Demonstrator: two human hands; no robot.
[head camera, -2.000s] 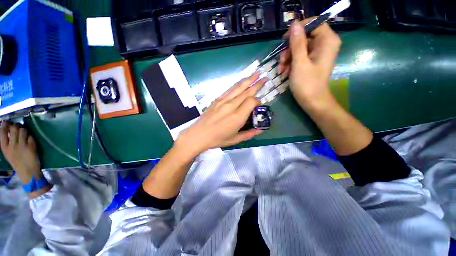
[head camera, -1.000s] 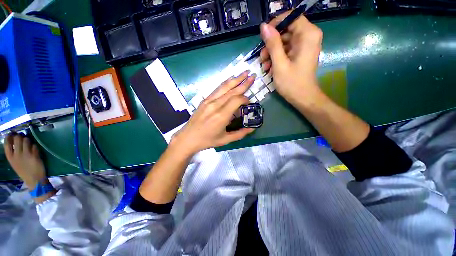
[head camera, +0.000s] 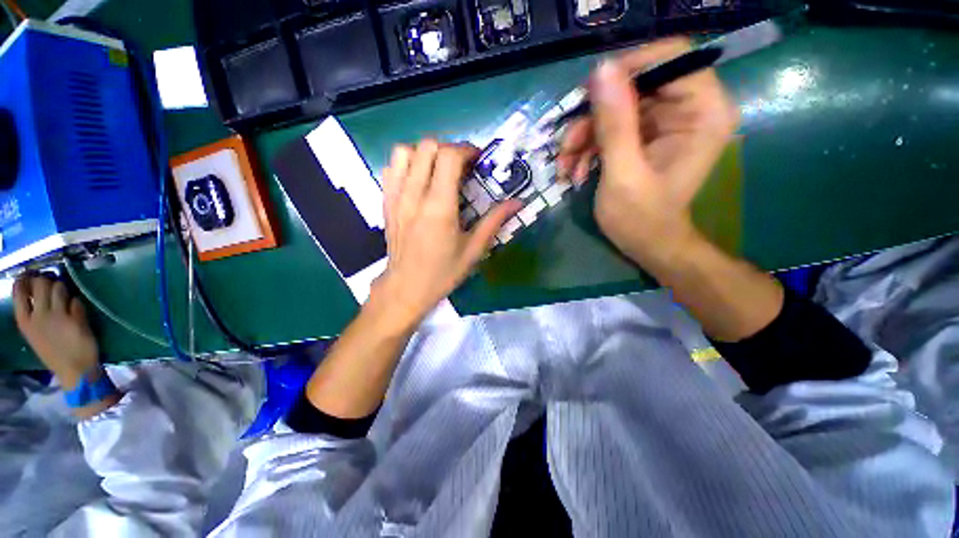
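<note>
My left hand (head camera: 426, 215) holds a small black watch case (head camera: 503, 171) with a shiny metallic inside between thumb and fingers, over the sheet of pale pieces. My right hand (head camera: 657, 158) holds dark tweezers (head camera: 678, 69) with a paler end; hand and tweezers are blurred. The tweezer tips point toward the case, but whether they hold or touch anything cannot be told. The sheet of pale adhesive pads (head camera: 542, 200) lies under the case, partly hidden by it. A black sheet (head camera: 331, 215) lies over a white card (head camera: 352, 173) left of my left hand.
A black blister tray (head camera: 342, 58) with cases in some pockets lies at the back. An orange-framed fixture (head camera: 260, 194) and a white paper square (head camera: 180, 78) are left, beside the blue machine (head camera: 89, 142) and cables (head camera: 162, 226). Another person's hand (head camera: 55, 328) is far left.
My left hand has turned and lifted the watch case from beside the sheet up over the pads. My right hand has moved right with the tweezers, after working at the sheet's upper edge.
</note>
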